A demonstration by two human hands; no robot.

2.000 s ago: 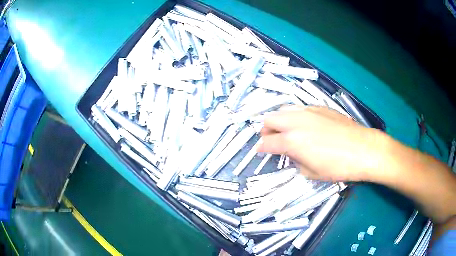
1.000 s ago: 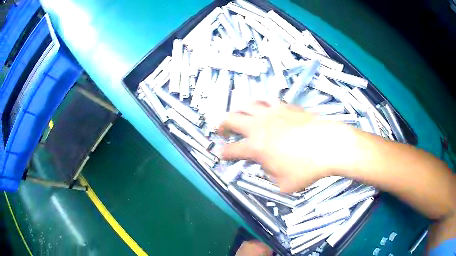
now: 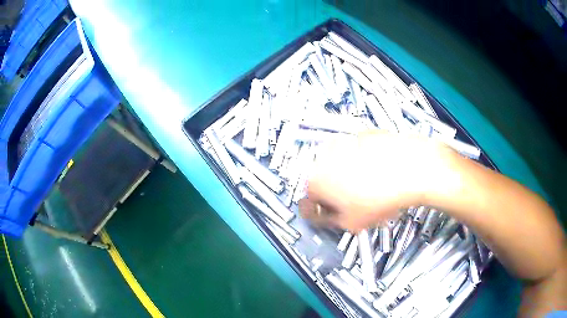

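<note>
A black shallow tray [image 3: 219, 109] on the green bench is heaped with short silver-white tubes [image 3: 248, 168] lying in many directions. My right hand [image 3: 367, 180], bare, reaches in from the right over the middle of the tray. Its fingers are curled down among the tubes. The hand is overexposed, and whether it grips a tube cannot be told. A patch of bare tray floor shows just below the fingers. My left hand is not in view.
A large blue plastic crate [image 3: 81, 118] holding long parts stands at the left, off the bench. A dark-topped stand [image 3: 102, 177] is below it. The green bench top [image 3: 248, 37] extends beyond the tray. The green floor has yellow lines.
The view has shifted, so the tray sits further right and lower. My right hand has curled its fingers, and tubes near the tray's lower right lie differently. The skin at the bottom edge has left view.
</note>
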